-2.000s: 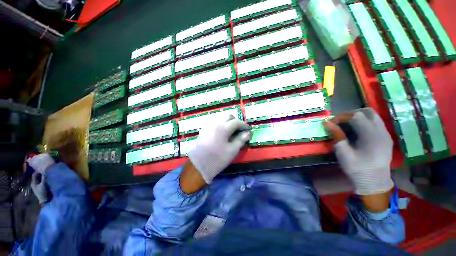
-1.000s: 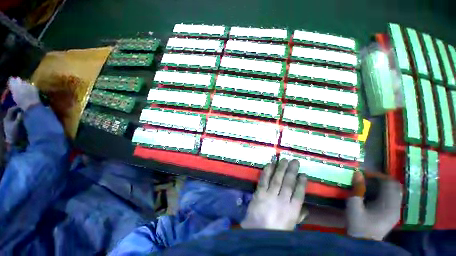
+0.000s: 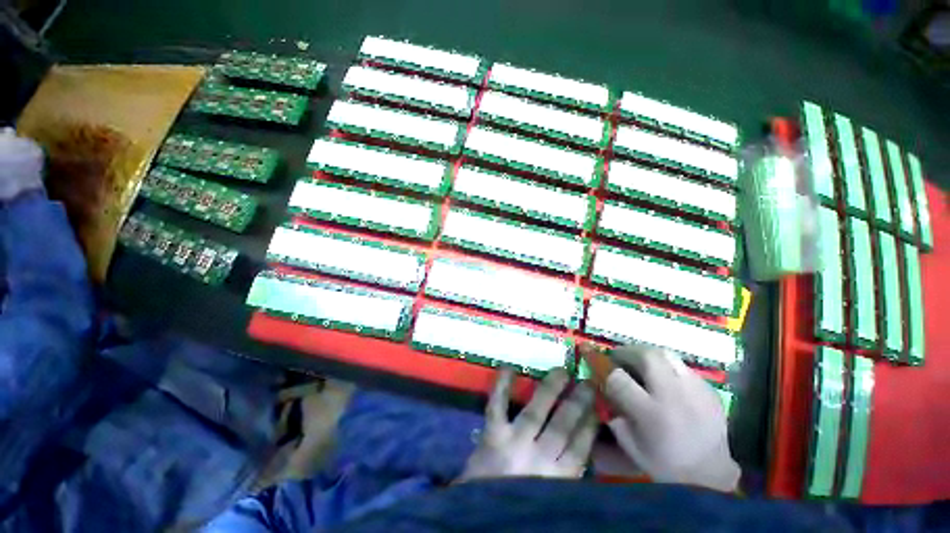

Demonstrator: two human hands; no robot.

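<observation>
Covered boards (image 3: 500, 286) lie in three columns on a red sheet (image 3: 396, 359), with smooth pale tops and green edges. My left hand (image 3: 536, 432), in a thin pale glove, lies palm down at the sheet's near edge, fingertips at the near end of the middle column. My right hand (image 3: 667, 416), gloved with a bare-looking fingertip, is beside it over the nearest board of the right column and hides most of that board. Its fingers are bent at the board's left end. Whether they pinch anything is hidden.
A translucent strip bundle (image 3: 779, 213) and a yellow piece (image 3: 740, 310) lie right of the boards. A second red sheet (image 3: 906, 416) with covered boards is at the far right. Bare boards (image 3: 214, 161) and a brown-stained sheet (image 3: 94, 135) are left, beside a neighbour's gloved hand (image 3: 19, 165).
My right hand has moved left along the nearest right-column board, from its right end to its left end. My left hand has shifted slightly left. The view has also shifted.
</observation>
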